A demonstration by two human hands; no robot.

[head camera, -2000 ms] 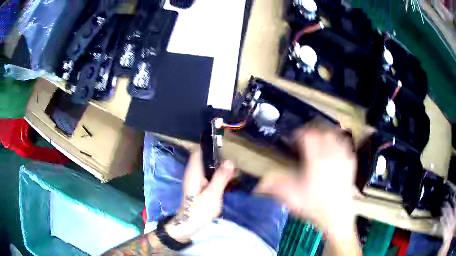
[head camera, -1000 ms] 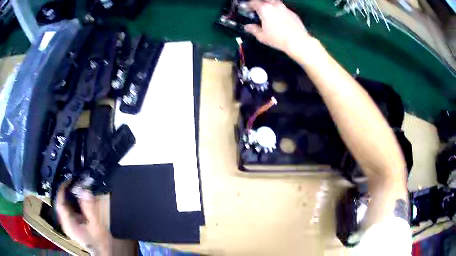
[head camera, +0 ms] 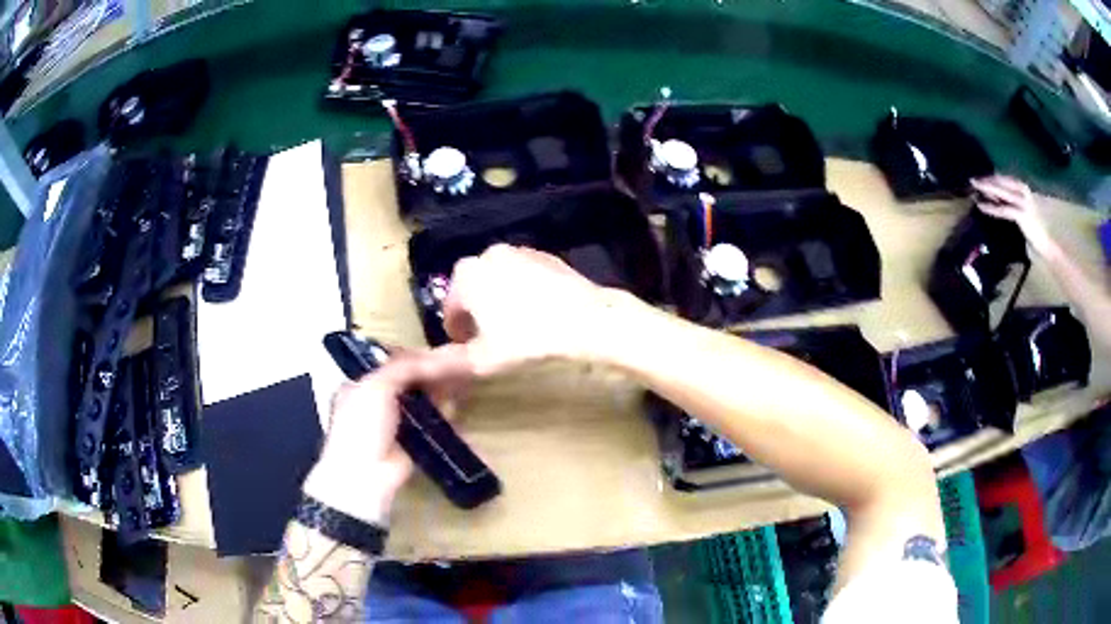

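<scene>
My left hand [head camera: 372, 421] holds a narrow black button panel [head camera: 441, 453] slanted over the bench, with its ends showing on both sides of the fingers. My right hand [head camera: 518, 311] is at the left end of a black housing [head camera: 567, 238], its fingers bent over the wire area. The fingertips and whatever they pinch are hidden. The two hands are close together. Other housings with round pale parts and upright wire leads stand around, one with a white disc [head camera: 726, 268] to the right.
Button panels [head camera: 174, 384] are piled left beside a clear bag [head camera: 37, 354]. A white sheet [head camera: 274, 262] and a black sheet [head camera: 260, 457] lie beside them. A housing [head camera: 420, 59] sits on the green surface. Another person's hand [head camera: 1014, 207] is at the far right.
My left hand has come from the panel pile to the middle with a panel. My right hand has left the housing on the green surface and moved to a nearer housing. The view has shifted.
</scene>
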